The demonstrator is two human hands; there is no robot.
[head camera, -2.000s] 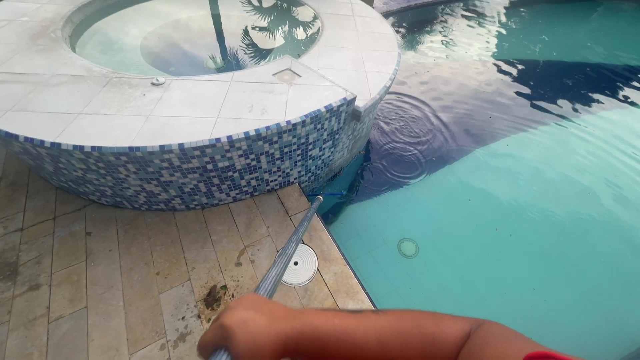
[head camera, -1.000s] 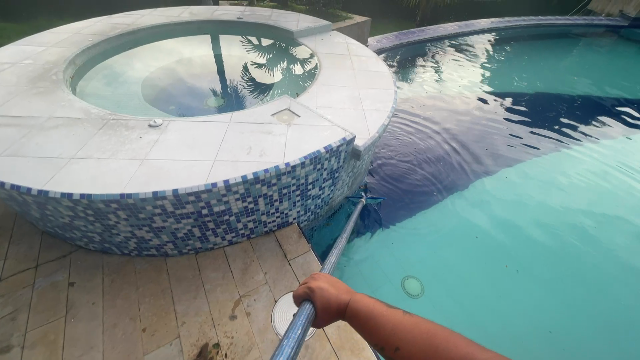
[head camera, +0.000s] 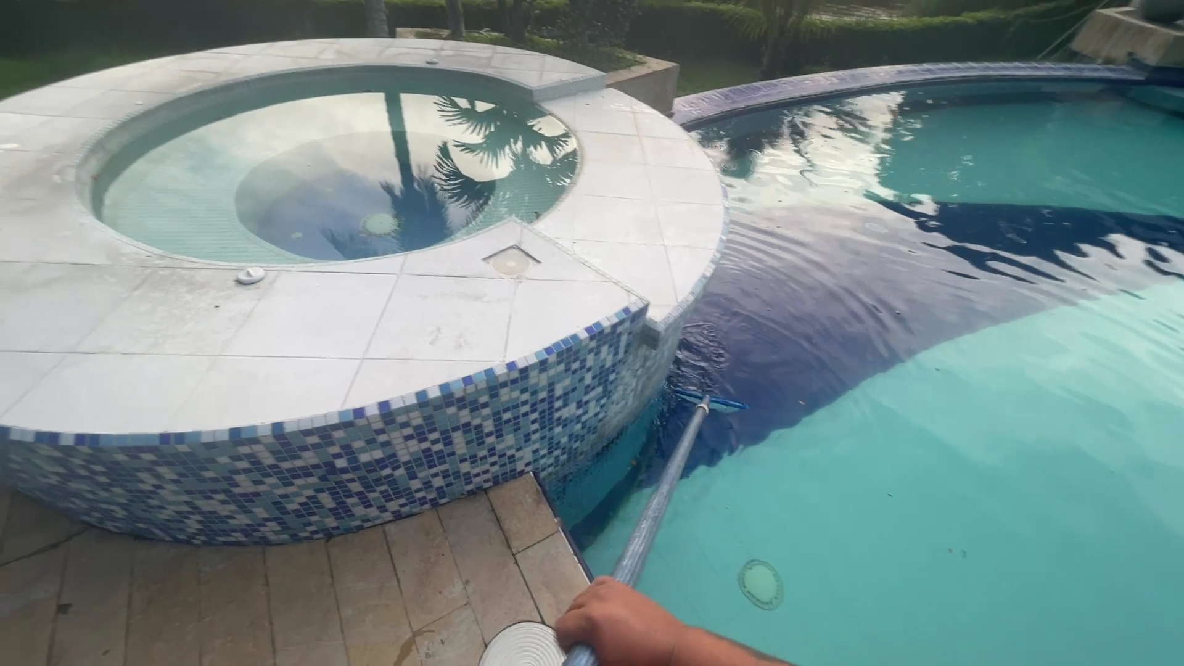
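Observation:
My right hand (head camera: 622,622), entering from the bottom right, is closed around a long grey pole (head camera: 661,499). The pole slants up and away over the pool's edge. At its far end a blue pool-tool head (head camera: 726,403) lies at the water surface, close beside the mosaic-tiled wall (head camera: 592,388) of the raised round spa; whether it is a brush or a skimmer I cannot tell. Small ripples surround it. The pole's near end runs out of the frame below my hand. My left hand is out of view.
The spa's pale tiled rim (head camera: 435,314) fills the left side. Brown stone paving (head camera: 361,592) with a round white lid (head camera: 523,647) borders the swimming pool (head camera: 971,462). A curved far pool edge (head camera: 888,79), a planter (head camera: 647,83) and hedges stand behind.
The pole's blue head has moved away along the spa wall, from the near corner by the paving. My right hand has stayed on the pole. The view has tilted upward.

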